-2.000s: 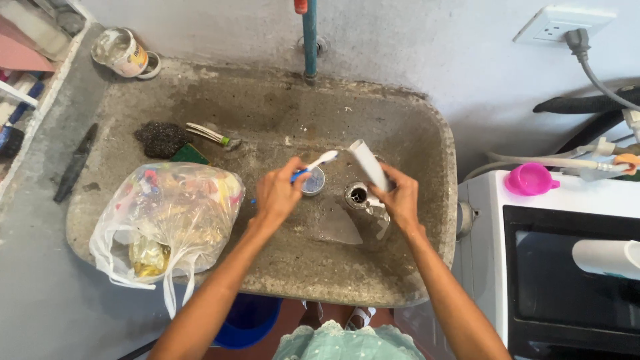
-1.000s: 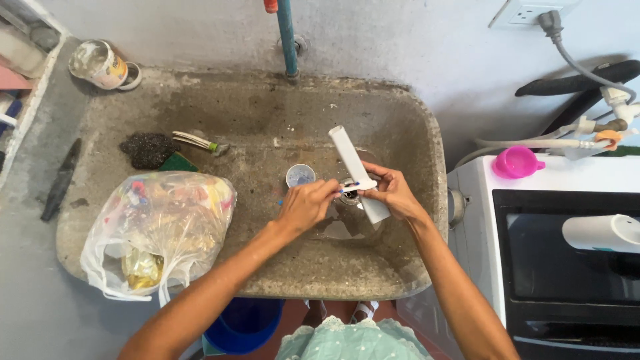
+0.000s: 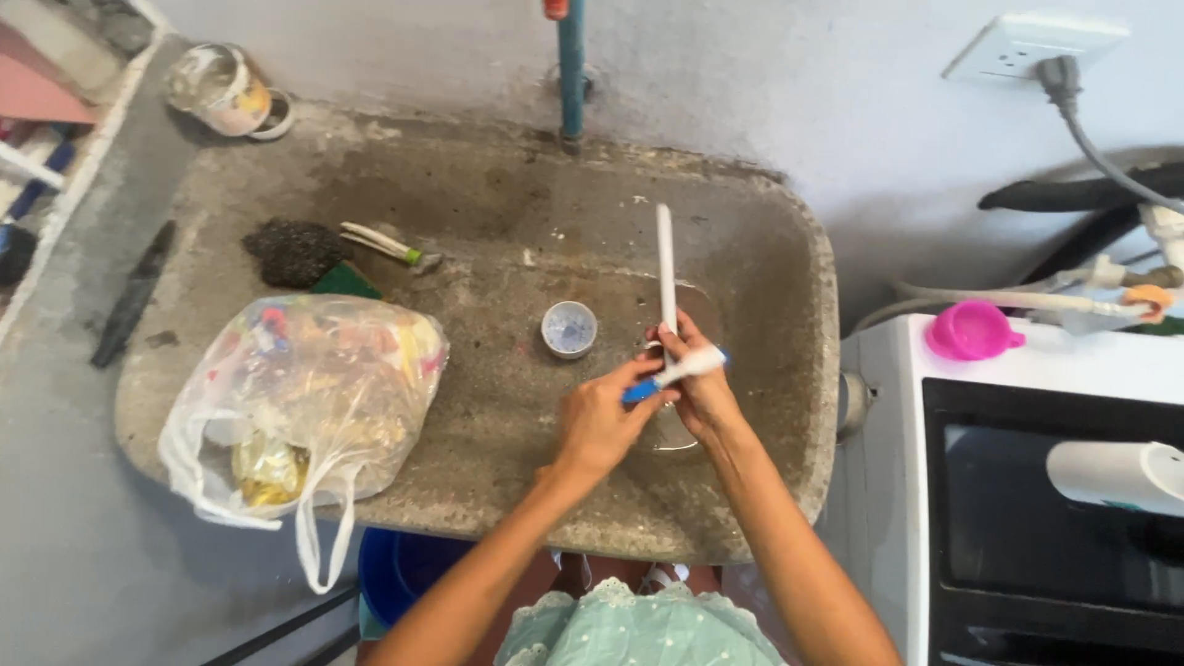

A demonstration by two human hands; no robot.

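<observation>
Over the right half of a concrete sink [image 3: 490, 416], my left hand [image 3: 606, 416] grips a blue-and-white toothbrush [image 3: 684, 368]. Its white head end points right and crosses in front of my other hand. My right hand [image 3: 703, 379] holds a narrow white plastic piece [image 3: 666, 264] edge-on, its far end pointing to the back wall. To the left of both hands, a small round cup [image 3: 569, 329] with bluish contents stands on the sink floor. The drain lies hidden behind my hands.
A full plastic bag [image 3: 314, 398] sits at the sink's left front. Behind it lie a dark scouring pad [image 3: 296, 252], a green pad [image 3: 346, 281] and a white-handled brush [image 3: 379, 242]. A blue pipe [image 3: 572, 83] rises behind; a washing machine with a pink cup [image 3: 971, 330] stands right.
The white piece has turned from its broad face to a narrow edge. The toothbrush has come around to the near side of it, in front of my right hand.
</observation>
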